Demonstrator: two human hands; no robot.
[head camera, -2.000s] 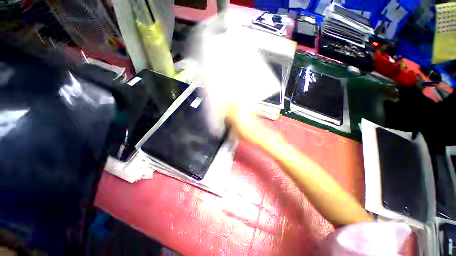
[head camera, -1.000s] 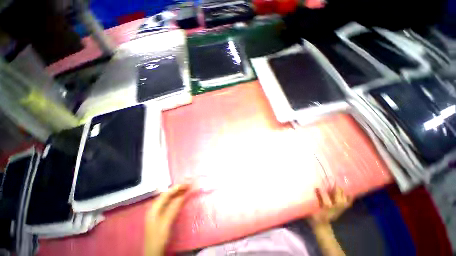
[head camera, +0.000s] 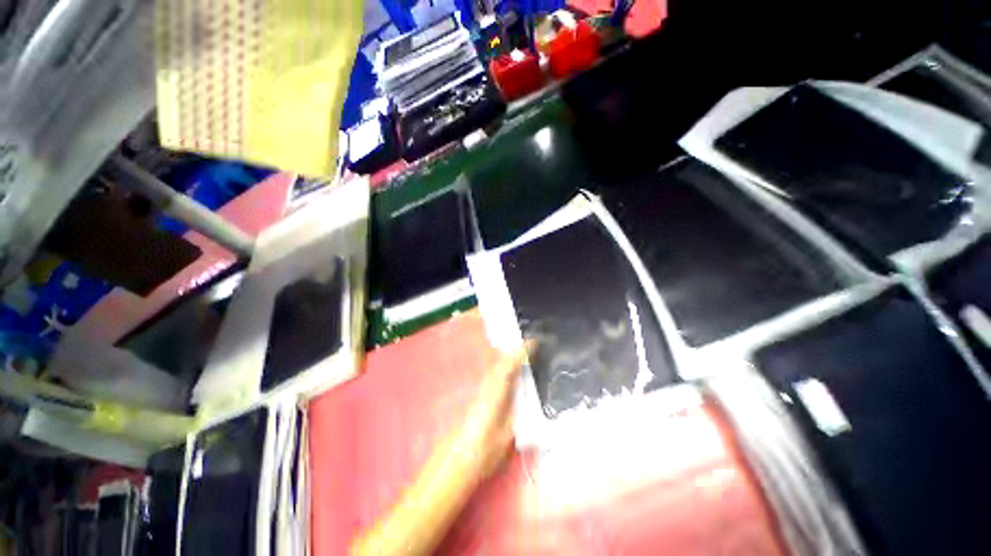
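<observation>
My left hand (head camera: 502, 396) is small and blurred, reaching up from the bottom edge. Its fingertips are at the left edge of a black tablet (head camera: 576, 299) on a white sheet (head camera: 494, 293), right of centre. Whether they grip it cannot be told. Bright crinkled streaks show along the tablet's lower right edge. My right hand is not in view. More black tablets with white sheets between them lie to the right, the nearest (head camera: 902, 434) with a small white label.
The red plastic-covered top (head camera: 380, 456) is under my arm. Interleaved tablets (head camera: 223, 489) stand at lower left. Small dark devices lie on a cream pad (head camera: 234, 337) and a green mat (head camera: 522, 163). Red items (head camera: 543, 60) are at the back. A yellow sheet (head camera: 255, 81) hangs at upper left.
The view has turned right and moved closer to the right-hand tablets. My left hand has moved from the red top to the tablet's left edge. My right hand has left the view.
</observation>
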